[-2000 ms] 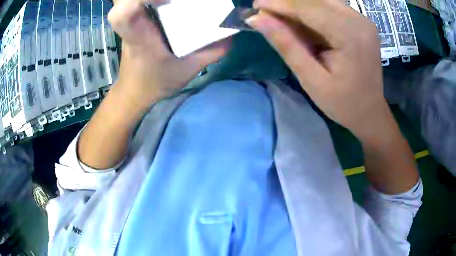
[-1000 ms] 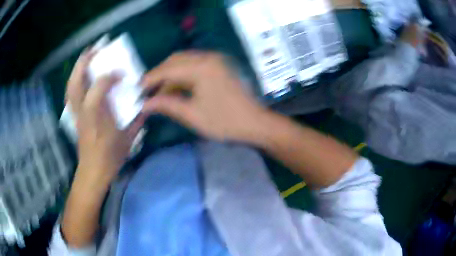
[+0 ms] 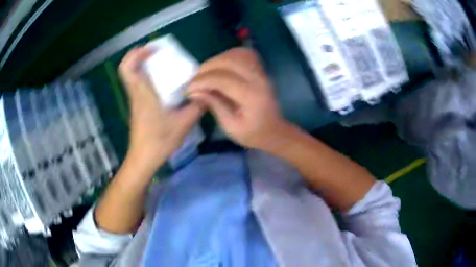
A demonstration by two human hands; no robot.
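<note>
A white retail carton (image 3: 171,69) is held up in front of me with its plain white end facing the camera. My left hand (image 3: 156,112) grips it, fingers at its left edge and thumb near its lower corner. Part of a printed side shows below the hand, near my blue clothing. My right hand (image 3: 237,96) is at the carton's lower right edge, with thumb and fingers pinched together. Blur and the fingers hide whether a blade is between them.
A row of standing cartons (image 3: 57,156) with hang tabs is at left. A smaller carton group (image 3: 352,52) lies at upper right. A pale curved rail (image 3: 141,31) crosses upper left. A black object with a red spot (image 3: 242,34) lies behind my right hand. A person in grey (image 3: 443,125) is at right.
The view has shifted, so the rail and upper-right cartons show more. My right hand has moved from the carton's upper right to its lower right edge. My left hand still holds the carton.
</note>
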